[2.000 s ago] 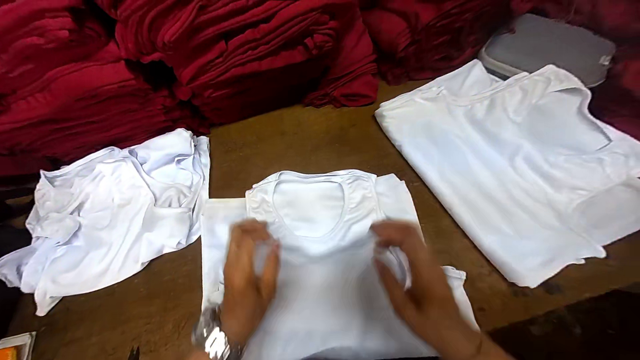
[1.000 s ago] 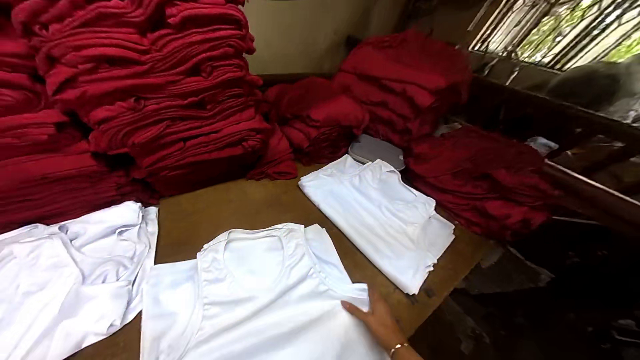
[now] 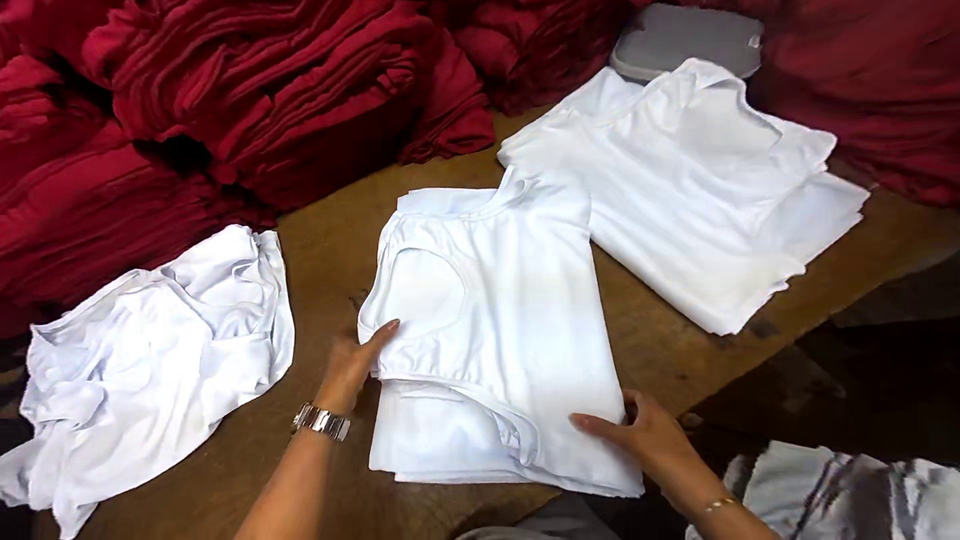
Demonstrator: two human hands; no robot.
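A stack of white sleeveless tops (image 3: 540, 300) lies on the brown table between my hands, its upper top turned sideways so the round neckline faces left. My left hand (image 3: 356, 367), wearing a metal watch, grips the stack's left edge near that neckline, thumb on top and fingers hidden. At the lower right edge, my right hand (image 3: 637, 435) holds the stack with its thumb above and fingers underneath or behind. A second pile of white tops (image 3: 660, 180) lies at the upper right, touching or close to the stack's corner. Rumpled white garments (image 3: 157, 352) lie to the left.
Tall piles of folded red cloth (image 3: 285, 90) line the back of the brown table (image 3: 330, 217). A grey lidded container (image 3: 690, 41) stands behind the right pile. More red cloth (image 3: 870, 90) is at the right. White and dark fabric (image 3: 847, 487) shows low at the right, beyond the table's edge.
The top on the middle stack has turned; its neckline faced away from me before and now faces left. My left hand, out of view one second ago, is back at the stack. The view has swung down.
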